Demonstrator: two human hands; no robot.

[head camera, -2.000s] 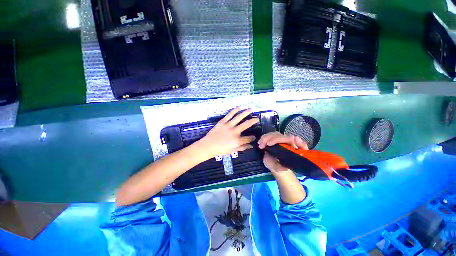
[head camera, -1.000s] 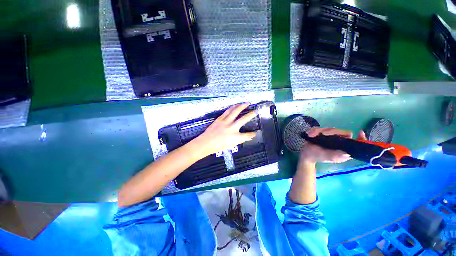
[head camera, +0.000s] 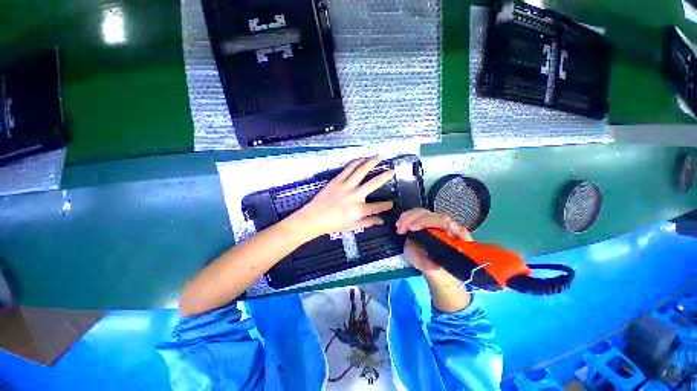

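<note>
The black housing (head camera: 306, 256) lies on a silvery-white protective sheet (head camera: 237, 177) at the bench edge, its right end tilted slightly away from me. My left hand (head camera: 344, 200) lies flat on its upper middle, fingers spread, holding nothing. My right hand (head camera: 428, 233) grips the orange and black electric screwdriver (head camera: 489, 261), its nose at the housing's right part. The tip is hidden by my fingers, and screws are too small to see. A silver centre strip (head camera: 350, 246) shows on the housing. A round screw dish (head camera: 461, 203) stands just right of the housing.
Another dish (head camera: 580, 206) stands further right, and one at the far right edge. Beyond the bench, the green belt (head camera: 122, 84) carries more black housings (head camera: 286, 92) on textured sheets (head camera: 386, 76). Blue crates or stools (head camera: 611, 368) are at lower right; a brown board (head camera: 46, 332) at lower left.
Compared with one second ago, my right hand and screwdriver have come from the near dish back left to the housing. The belt housings have shifted right. My left hand has stayed on the housing.
</note>
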